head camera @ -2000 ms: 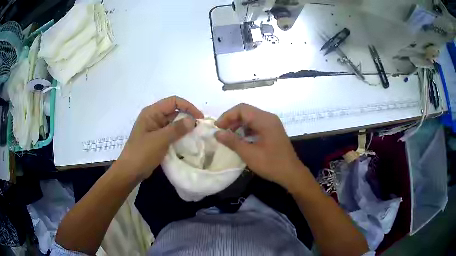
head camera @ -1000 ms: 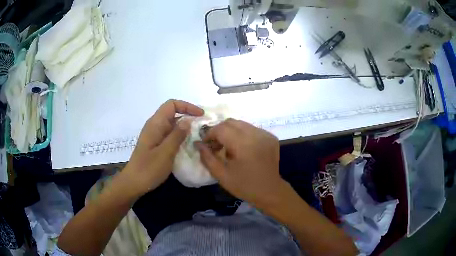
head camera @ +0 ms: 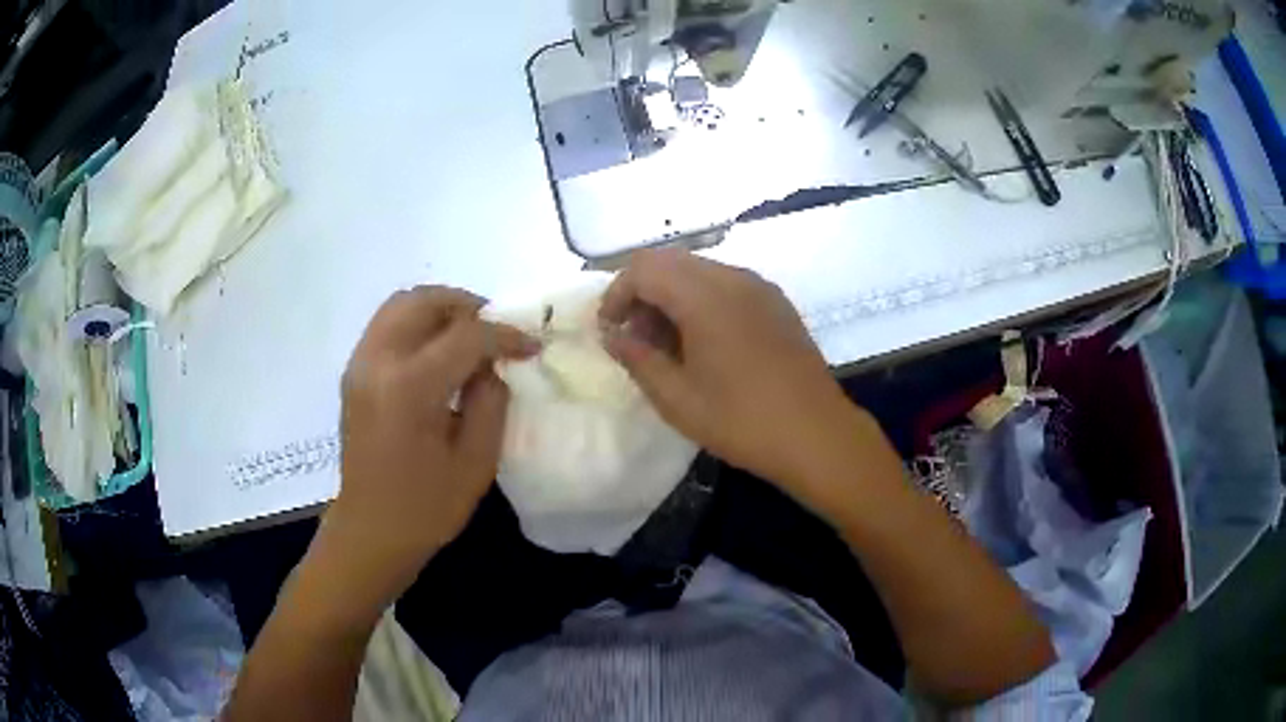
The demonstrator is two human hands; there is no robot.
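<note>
A cream fabric workpiece hangs between my hands, over the table's front edge and above my lap. My left hand pinches its upper left edge between thumb and fingers. My right hand pinches its upper right edge. The cloth is spread between the fingertips, with a folded, yellowish part in the middle and a small dark spot near the top. Fingertips on both sides partly cover the edge.
The sewing machine's needle plate lies beyond my hands. Two black snips and thin tweezers lie right of it. Stacked cream pieces and a teal basket are left. A scrap bin stands lower right.
My hands have moved apart from their closer grip, and the cloth is spread flatter between them. The view has shifted, so the machine and table appear further left and tilted.
</note>
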